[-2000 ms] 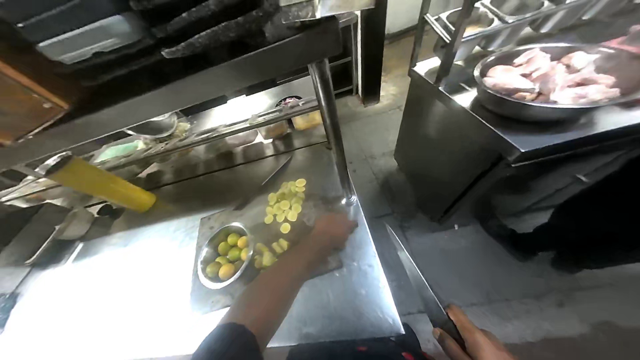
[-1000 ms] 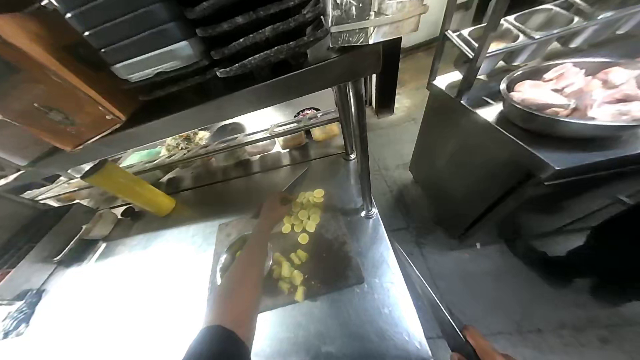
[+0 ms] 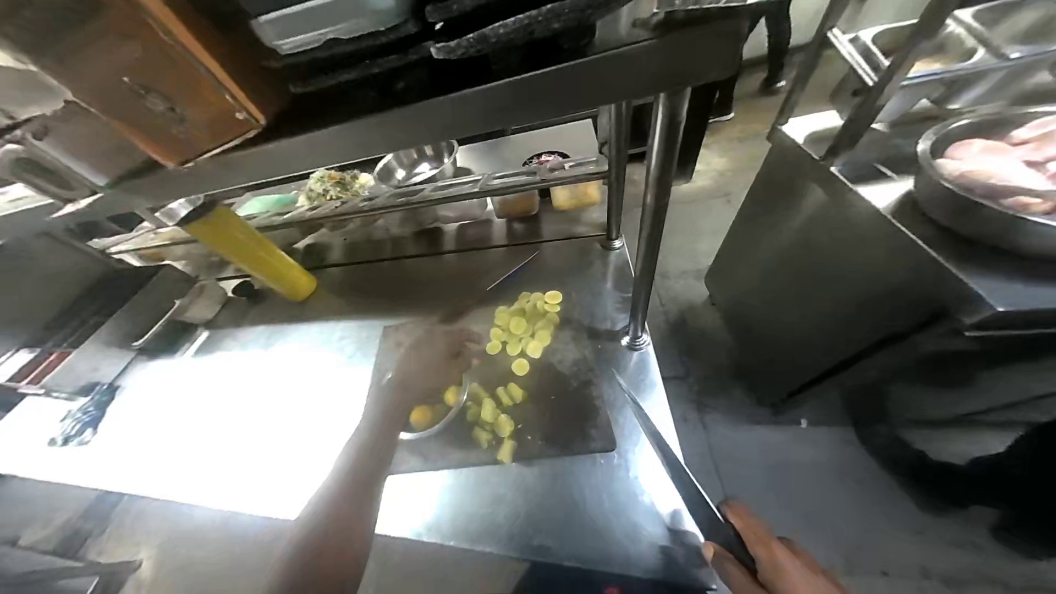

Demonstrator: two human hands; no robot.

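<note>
My right hand (image 3: 767, 553) grips the dark handle of a long kitchen knife (image 3: 672, 462), its blade angled over the steel table's right edge. My left hand (image 3: 436, 355), blurred, is over the upper left of a dark cutting board (image 3: 569, 412), just above a metal bowl (image 3: 454, 412) of green and orange citrus fruits (image 3: 421, 417). Whether its fingers hold anything is unclear. Cut citrus slices (image 3: 518, 324) lie in a heap at the board's upper part; several pale green cut pieces (image 3: 495, 417) lie beside the bowl. A second, thin knife (image 3: 512, 271) rests behind the board.
A steel shelf post (image 3: 656, 223) stands at the table's right corner. A yellow cylinder (image 3: 256, 252) leans at the back left, near food containers (image 3: 575, 195). Across the floor, a large pan (image 3: 973, 210) of raw meat sits on a steel counter. A person's dark-clothed leg (image 3: 1019, 470) is at right.
My left hand has moved from the board's right side to its left, over the bowl, passing near the slices and the second knife. My right hand still holds its knife.
</note>
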